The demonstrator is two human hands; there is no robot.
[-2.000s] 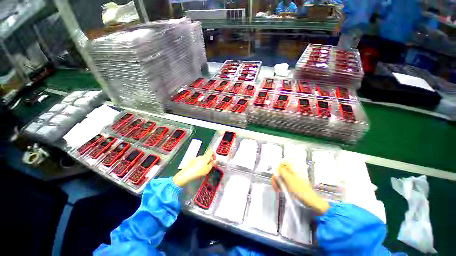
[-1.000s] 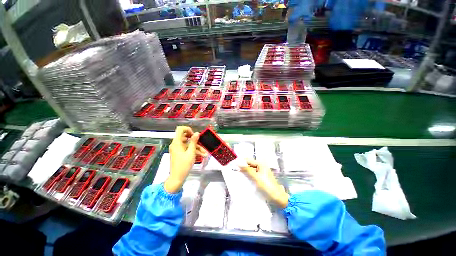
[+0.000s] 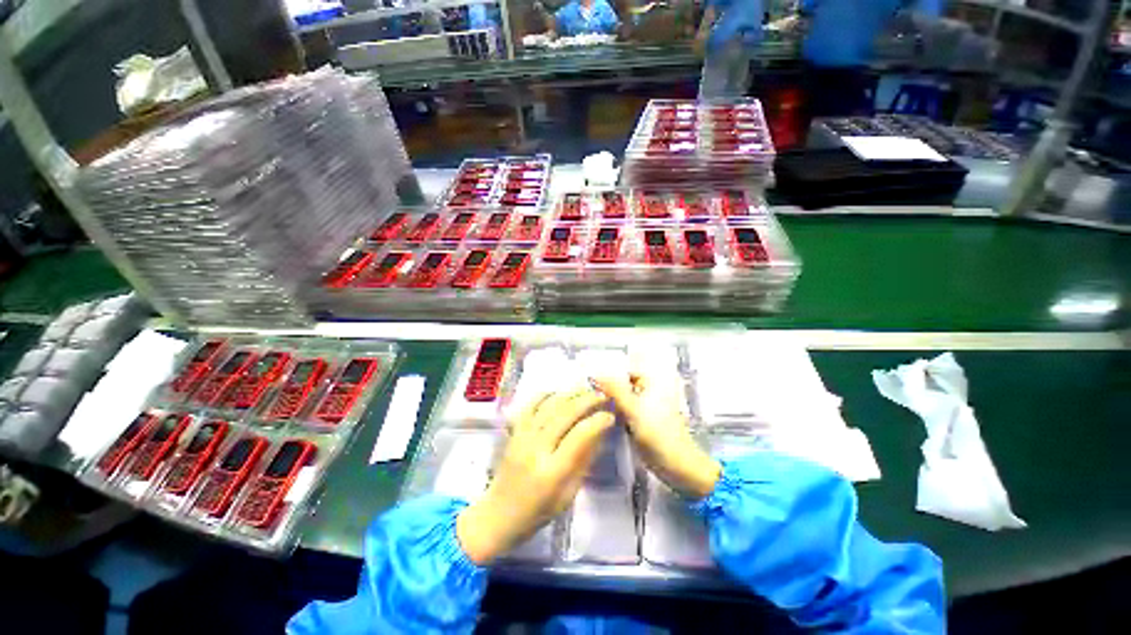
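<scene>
The clear blister tray [image 3: 428,478] lies in front of me with white sleeves [image 3: 726,378] in its pockets. One red-edged phone [image 3: 487,370] lies in its far left pocket. My left hand [image 3: 546,465] is over the middle of the tray, palm down, fingers pointing right. My right hand [image 3: 664,434] is beside it, and the fingertips of both hands meet or nearly meet. What lies under or between the fingers is hidden, and no phone shows in either hand.
A side tray of red phones [image 3: 236,428] is at left, with a paper strip [image 3: 398,419] beside it. Filled trays [image 3: 670,288] and a tall empty tray stack [image 3: 236,199] stand beyond. White sheets [image 3: 833,434] and a crumpled plastic bag [image 3: 949,440] lie at right. Grey moulded trays [image 3: 56,372] are far left.
The phone that my left hand held up one second ago no longer shows. My left hand has moved down and right over the tray, close to my right hand.
</scene>
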